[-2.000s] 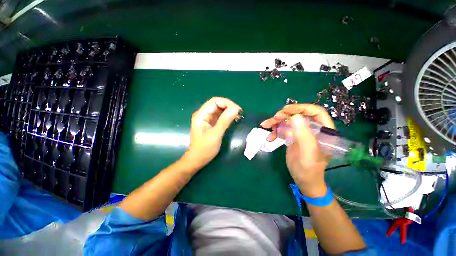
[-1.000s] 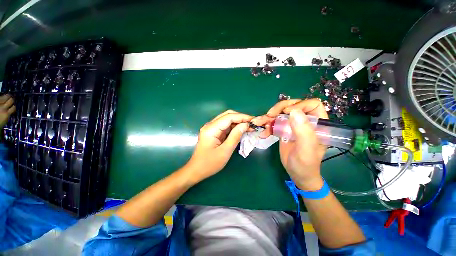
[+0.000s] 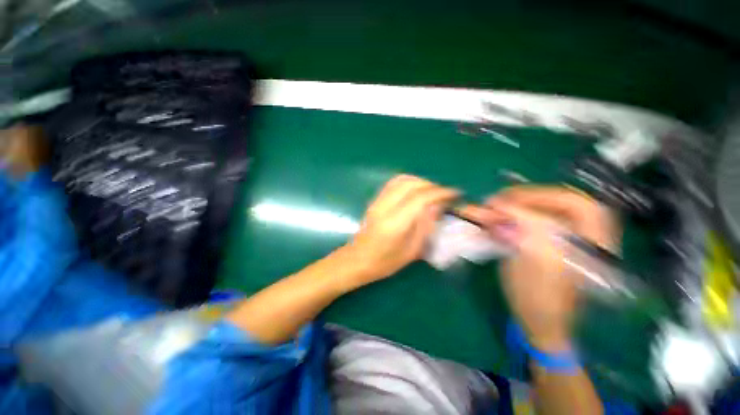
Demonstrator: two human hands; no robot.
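The whole view is strongly blurred. My left hand (image 3: 403, 224) pinches a small dark module (image 3: 461, 212) between thumb and fingers at the middle. My right hand (image 3: 552, 235) is closed around the dispensing syringe (image 3: 596, 271), whose pinkish front end points left toward the module. Whether its tip touches the module cannot be told. A crumpled white tissue (image 3: 458, 243) lies under the fingertips, between the hands. The syringe's rear end is smeared by blur.
A black blister tray (image 3: 150, 162) stands at left, with another person's hand (image 3: 23, 148) and blue sleeve beside it. Blurred loose parts (image 3: 613, 180) and a white label (image 3: 629, 148) lie at right, near the controller's yellow sticker (image 3: 717, 280). A white strip (image 3: 365, 96) crosses behind.
The view has swung, so the bench appears shifted right and tilted. My left hand has come to my right hand since the oldest frame. The other person's arm reaches further in at left.
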